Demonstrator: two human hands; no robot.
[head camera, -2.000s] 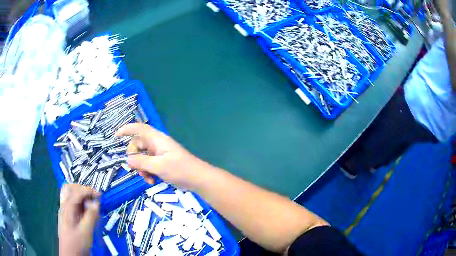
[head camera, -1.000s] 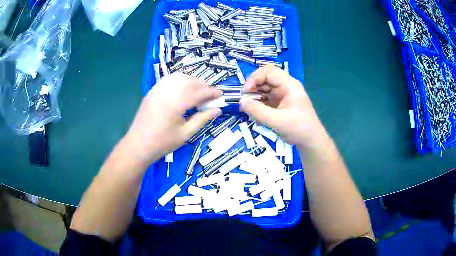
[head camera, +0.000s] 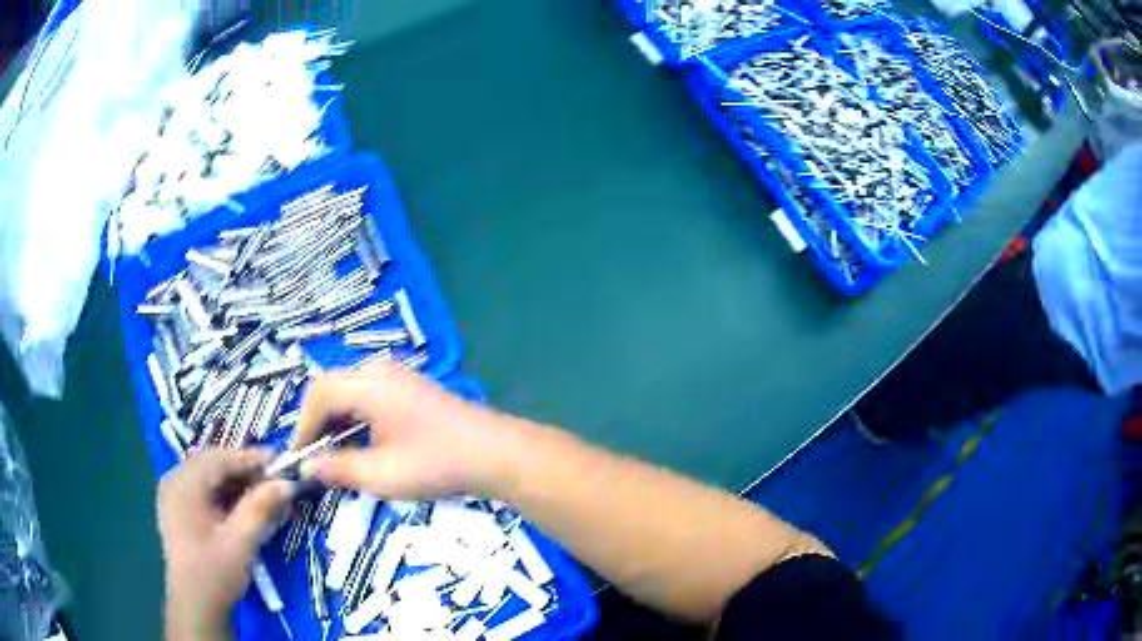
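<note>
My left hand and my right hand meet at the lower left, above the border between two blue trays. Between their fingertips is a thin light-coloured part with a silver stretch; both hands pinch it. Its exact make-up is blurred. Silver metal sleeves lie in the upper tray. White stemmed pieces, with some silver tubes among them, lie in the lower tray, partly behind my hands.
White pieces with pins are heaped in a tray behind. A white bulk bag and a clear bag are at left. Blue stock trays stand at far right on the green table. A person's light-blue sleeve shows at right.
The camera view has swung to the right since a second ago, so the trays appear at lower left. My hands are still together with a part between them; two seconds ago they were apart.
</note>
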